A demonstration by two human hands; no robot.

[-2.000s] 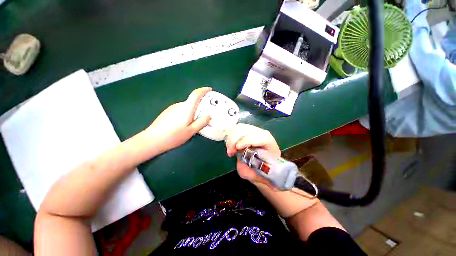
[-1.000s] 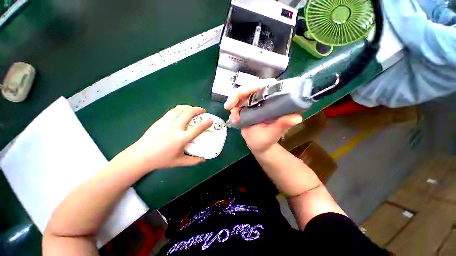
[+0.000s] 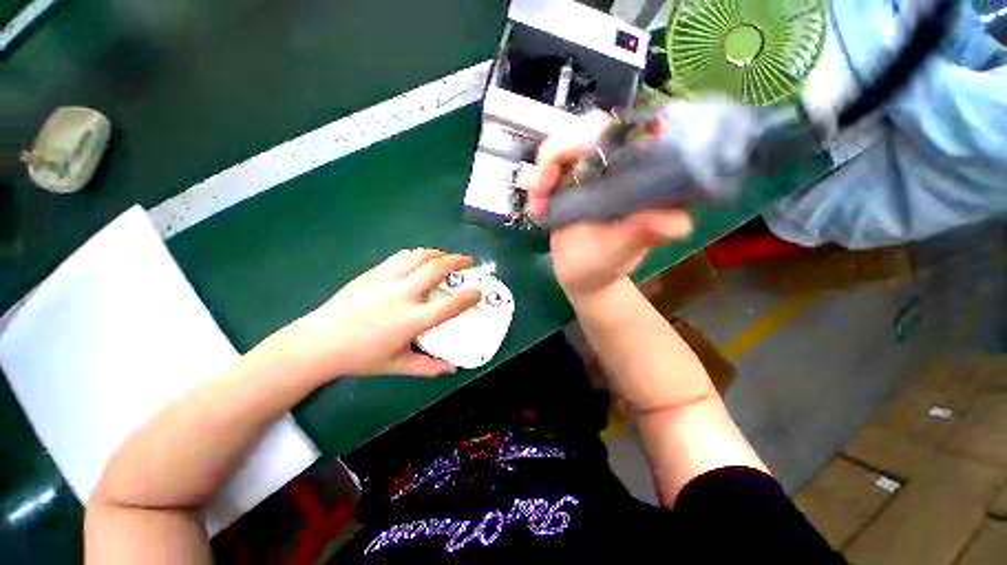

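A cream plug housing (image 3: pixel 475 334) lies on the green bench, its two round pin positions facing up. My left hand (image 3: pixel 403 309) holds it from the left, with fingers over its top. My right hand (image 3: pixel 607 215) is closed around the grey electric screwdriver (image 3: pixel 663 166), which is blurred. The driver's front end is beside the near end of the silver-white screw feeder (image 3: pixel 505 138), up and right of the housing and apart from it. The bit tip cannot be made out clearly.
A white paper sheet (image 3: pixel 122 342) lies under my left forearm. Another housing (image 3: pixel 69 150) sits beyond the pale strip (image 3: pixel 320 149). A green fan (image 3: pixel 745 46) stands right of the feeder. A person in light blue sleeves (image 3: pixel 939 166) is at the right. Cardboard boxes (image 3: pixel 939 441) are on the floor.
The screwdriver first rose from low beside the housing to its pin position, then moved up and right to the feeder. My left hand kept the housing, now flat on the bench.
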